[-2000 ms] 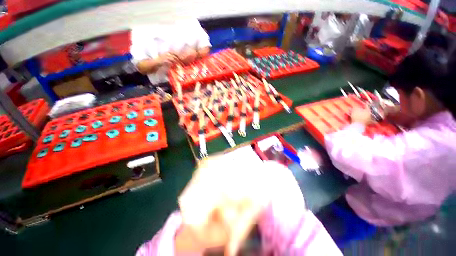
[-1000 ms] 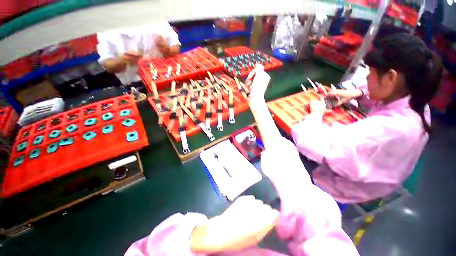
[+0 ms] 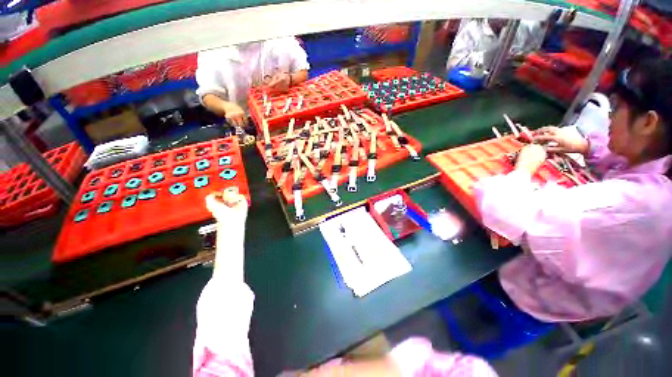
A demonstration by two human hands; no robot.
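Note:
My left hand [image 3: 230, 203] reaches to the right end of an orange-red tray [image 3: 121, 234] holding rows of teal square watch cases [image 3: 177, 188]. Its fingers are bent together over the tray's lower right corner. The hand is overexposed, and I cannot tell whether it holds a case. A teal case [image 3: 228, 174] lies just beyond the fingers. My right hand [image 3: 361, 364] is blurred at the bottom edge, mostly cut off, with its pink sleeve beside it; its fingers and any content are hidden.
Tan-strapped watches [image 3: 335, 158] are heaped on the middle tray. Nearer are white paper with a pen [image 3: 365, 252] and a small red box [image 3: 396, 217]. A person in pink [image 3: 582, 221] works at a right tray [image 3: 471, 166]. Another person's hands [image 3: 236, 114] are across the bench.
My right arm has drawn back from the strapped watches to the bottom edge. My left hand has moved forward and left onto the teal-case tray. The view has shifted.

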